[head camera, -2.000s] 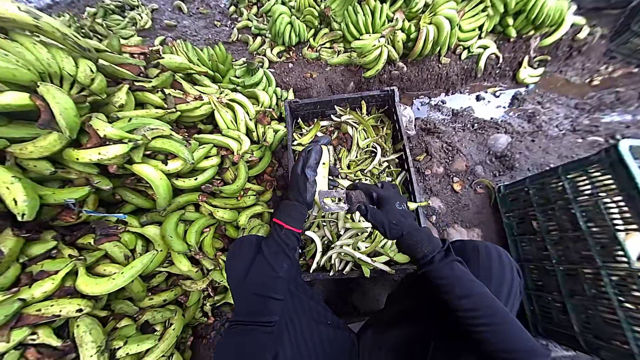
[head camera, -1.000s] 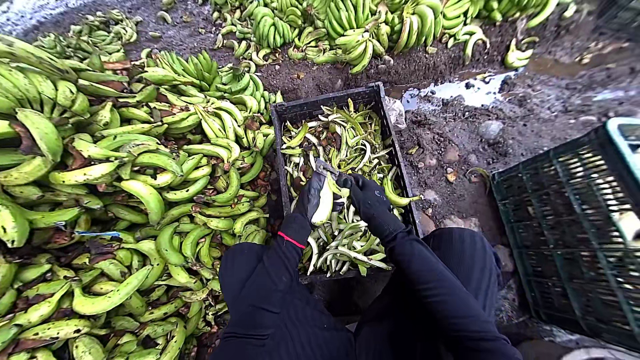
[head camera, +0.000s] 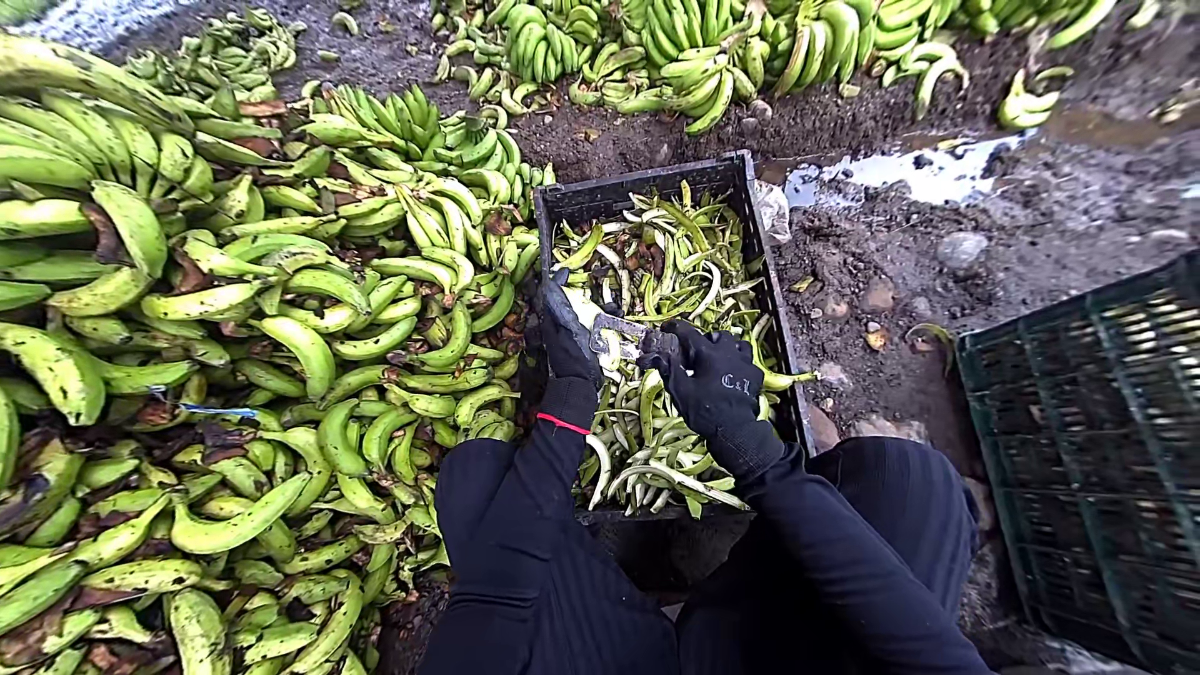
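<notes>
My left hand (head camera: 568, 337), in a black glove with a red band at the wrist, holds a partly peeled green plantain (head camera: 583, 307) over the black plastic crate (head camera: 647, 184). The fingers cover much of the fruit. In my black-gloved right hand (head camera: 705, 375) is the dark handle of a peeling tool (head camera: 617, 336), its flat metal head against or just beside the plantain. Cut plantain peels (head camera: 689, 258) fill much of the crate below both hands.
A large heap of green plantains (head camera: 309, 347) lies against the crate's left side. More bunches (head camera: 694, 66) lie beyond it. At right stands a dark green slatted crate (head camera: 1087, 441). Stones (head camera: 962, 248) and a puddle (head camera: 923, 173) mark the muddy ground.
The peeling tool was near my left fingertips a second ago; my right hand has brought it lower along the plantain. The left hand keeps its hold on the fruit.
</notes>
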